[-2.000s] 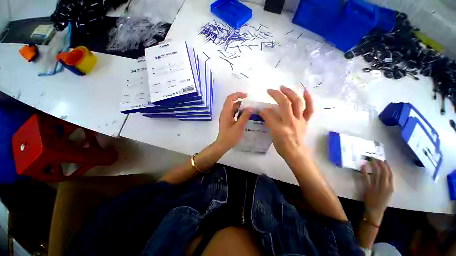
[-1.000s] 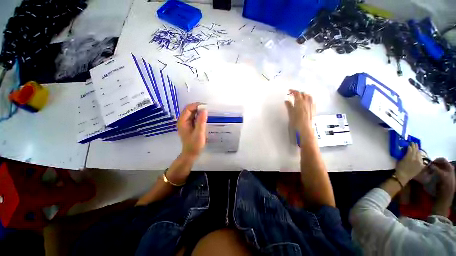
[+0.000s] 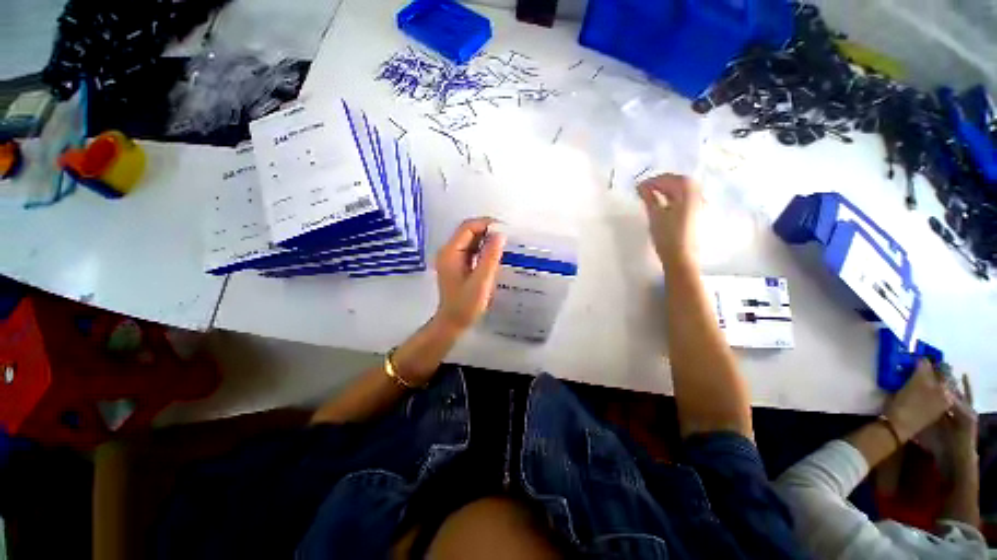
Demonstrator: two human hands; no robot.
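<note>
A retail box (image 3: 527,301) stands or lies on the table in front of me, printed side showing, with a blue band near its top. My left hand (image 3: 470,270) holds its upper left edge. My right hand (image 3: 671,208) is up and to the right, off the box, fingertips together low over the table; whether it pinches a thin sliver I cannot tell. A stack of finished boxes (image 3: 312,175) lies fanned to the left, white text face up. Another retail box (image 3: 754,311) lies on the right, picture face up, partly behind my right forearm.
Dark-blue slivers (image 3: 437,82) lie mid-table near a blue parts tray (image 3: 445,30). A blue bin (image 3: 667,42) and black cable heap (image 3: 809,88) are behind. Boxes (image 3: 864,263) lean at right beside a coworker's hands (image 3: 927,405). A yellow tape roll (image 3: 113,164) is left.
My right hand has left the box and moved right, then farther up the table. My left hand stays at the box. The coworker's hand has left the box on the right. The view has shifted.
</note>
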